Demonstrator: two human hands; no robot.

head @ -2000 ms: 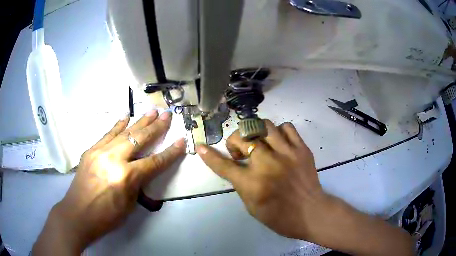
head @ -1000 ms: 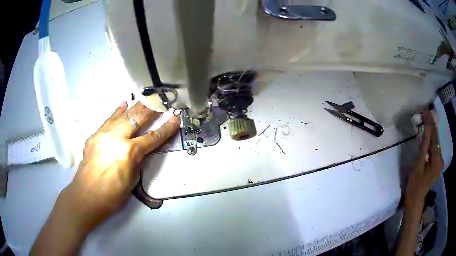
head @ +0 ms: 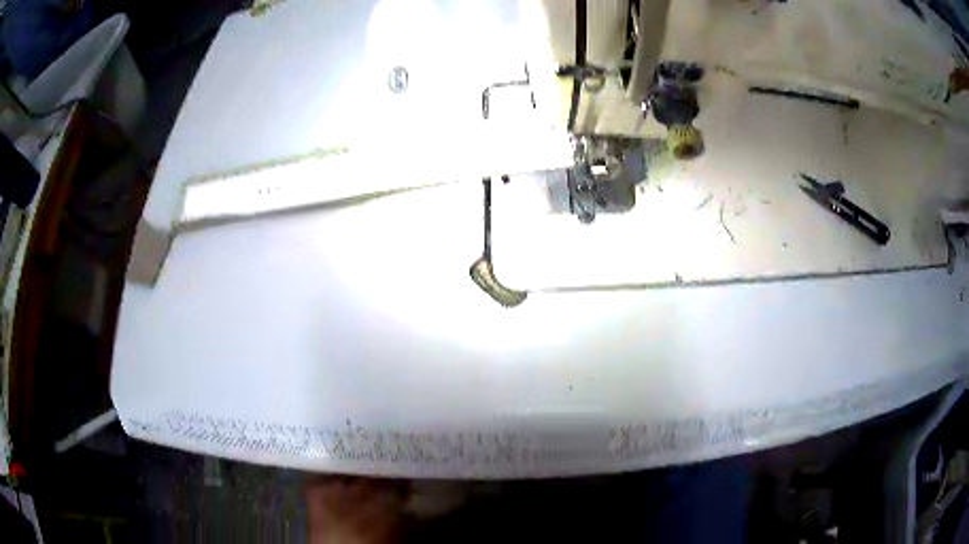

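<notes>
A long white strip with pale olive edges [head: 271, 191] lies across the table left of the needle, its right part washed out by glare near the metal presser foot [head: 584, 193]. A blurred hand, by its place my left hand [head: 359, 508], shows low in the picture below the table's front edge. It is dark and cut off by the bottom rim, so its fingers and anything in them cannot be made out. My right hand is out of the picture.
Black thread snips [head: 845, 209] lie right of the needle. The tension knob [head: 685, 141] hangs right of the foot. A brownish hook-shaped fitting [head: 497, 285] sits left of the foot. A printed ruler [head: 372, 441] runs along the front edge. A pale bin stands upper left.
The view has swung left and back, showing more table. My left hand has left the cloth beside the foot and is now low. My right hand has gone from the right edge out of view.
</notes>
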